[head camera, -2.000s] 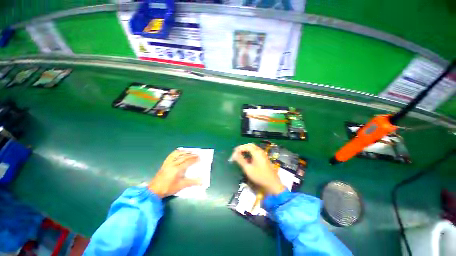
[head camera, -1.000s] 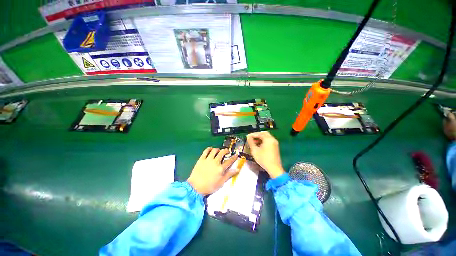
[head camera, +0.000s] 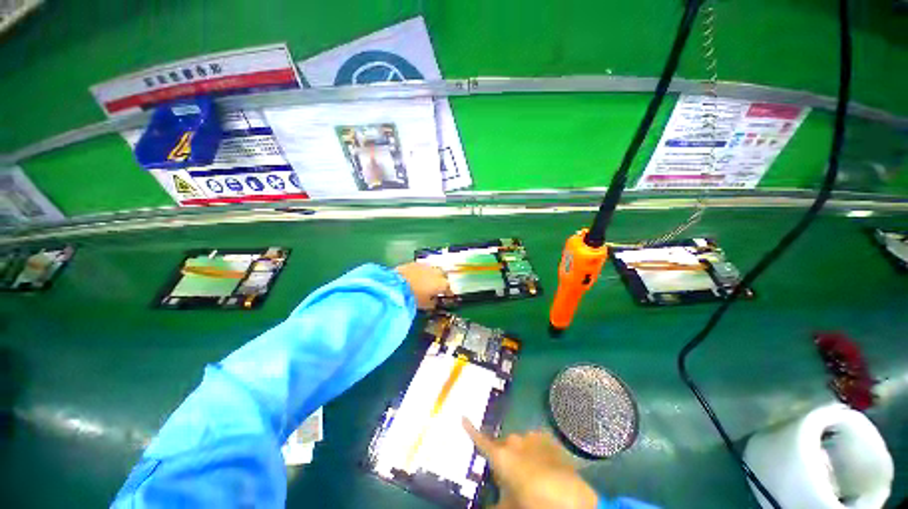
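Note:
A tablet assembly (head camera: 408, 427) lies tilted on the green bench in front of me, its back open, with an orange strip across the silver-white middle. My right hand (head camera: 538, 469) is low at its right side, index finger extended to the white area. My left hand (head camera: 428, 284) reaches forward to the left edge of another tablet assembly (head camera: 495, 270) behind it; its fingers are partly hidden, so its grip cannot be told. The orange electric screwdriver (head camera: 576, 283) hangs right of that tablet. The round screw dish (head camera: 593, 410) is right of the near tablet.
More tablets lie at the back left (head camera: 224, 278) and back right (head camera: 682, 270). A white paper (head camera: 302, 442) is partly under my left sleeve. A black cable (head camera: 687, 353) loops down at right, near a white roll (head camera: 787, 452) and a dark red bundle (head camera: 844, 366).
My left hand has left the near tablet and reached forward to the one behind. My right hand has moved down from its top end to its lower right side. The view has shifted.

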